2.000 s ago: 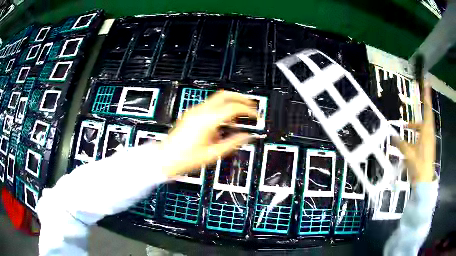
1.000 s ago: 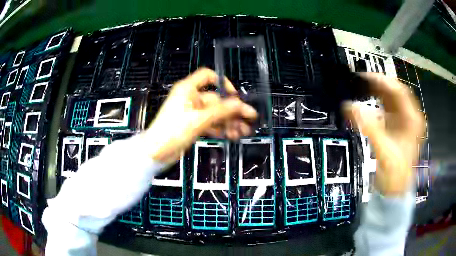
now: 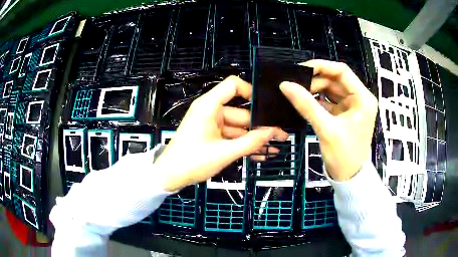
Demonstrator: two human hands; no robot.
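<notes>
My left hand [image 3: 216,133] holds a dark phone front housing [image 3: 273,154] upright by its left edge and lower part, above the tray. Its keypad grid shows below my left fingertips. My right hand [image 3: 336,108] holds a plain black film piece [image 3: 276,100] between thumb and fingers, over the upper part of the housing. The film covers the window area; whether it touches the housing all over cannot be told.
The black blister tray [image 3: 188,42] lies beneath, with a row of white-bordered teal housings [image 3: 226,216] and one sideways housing [image 3: 118,102]. A filled tray [image 3: 35,113] is at left. White lattice sheets [image 3: 402,120] lie at right. A pale metal post [image 3: 427,25] stands upper right.
The white-lined sticker sheet over the tray left my right hand. My left hand took up a housing. My right hand moved inward with a black piece, and both hands now meet at the housing.
</notes>
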